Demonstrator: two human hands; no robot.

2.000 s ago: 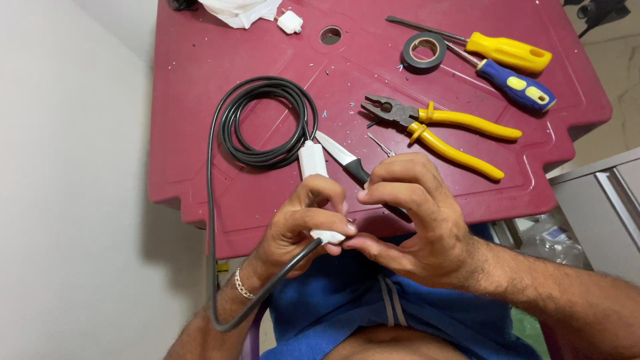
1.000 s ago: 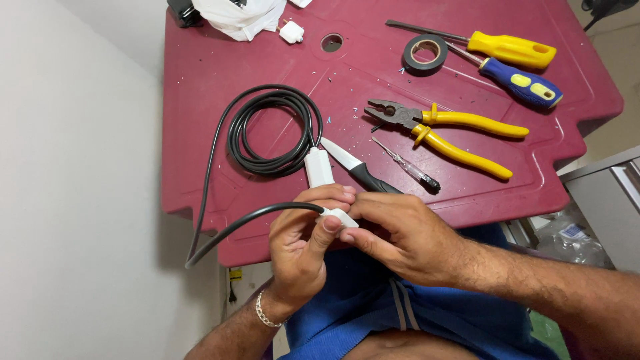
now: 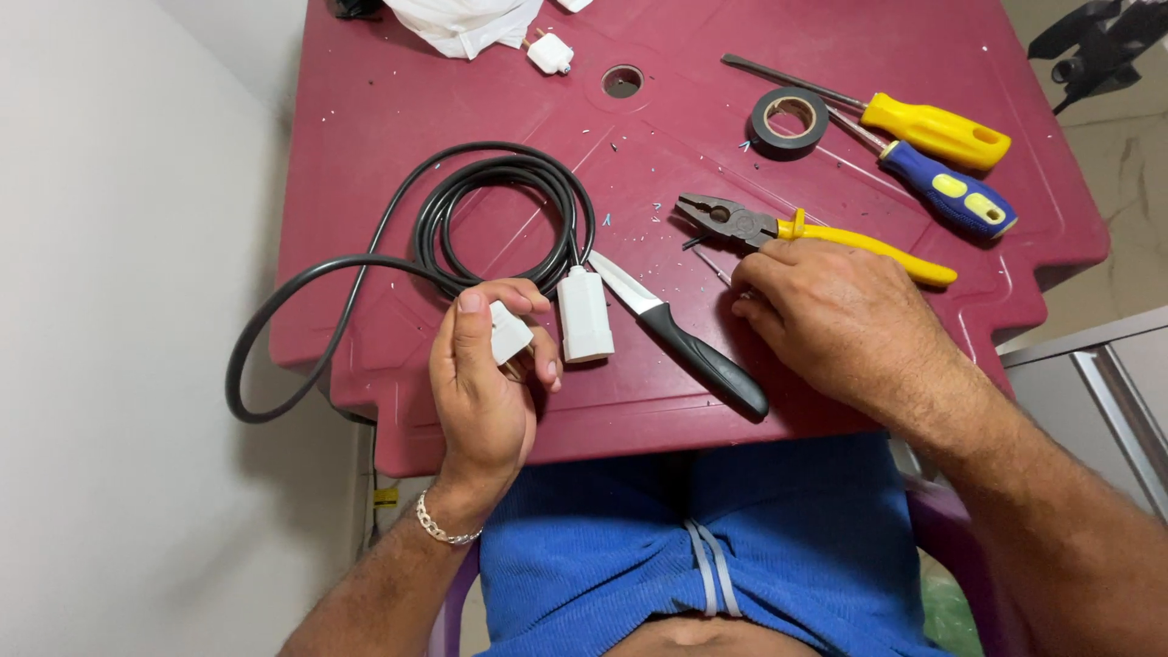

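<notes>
My left hand [image 3: 488, 374] holds a small white plug [image 3: 511, 334] at the near left edge of the table. A black cable [image 3: 251, 319] loops out from behind that hand into a coil [image 3: 429, 214]. Right of the hand lies a white cable socket [image 3: 585, 315], joined to the coil. A knife with a black handle [image 3: 707, 360] lies beside it. My right hand [image 3: 821, 315] reaches down over the small screwdriver [image 3: 712, 265], its fingertips at the tool, most of which they hide; whether it is gripped I cannot tell. Combination pliers with yellow handles [image 3: 876, 248] lie partly under this hand.
Black electrical tape [image 3: 789, 123], a yellow-handled screwdriver [image 3: 935, 130] and a blue-handled screwdriver [image 3: 949, 190] lie at the right back. A white two-pin plug [image 3: 549, 53] and a white plastic bag [image 3: 465, 23] lie at the far side. Small scraps dot the red table [image 3: 657, 401].
My hands, together at the white plug before, are now apart. The left one has moved left with the plug; the right one has moved right to the small screwdriver and pliers.
</notes>
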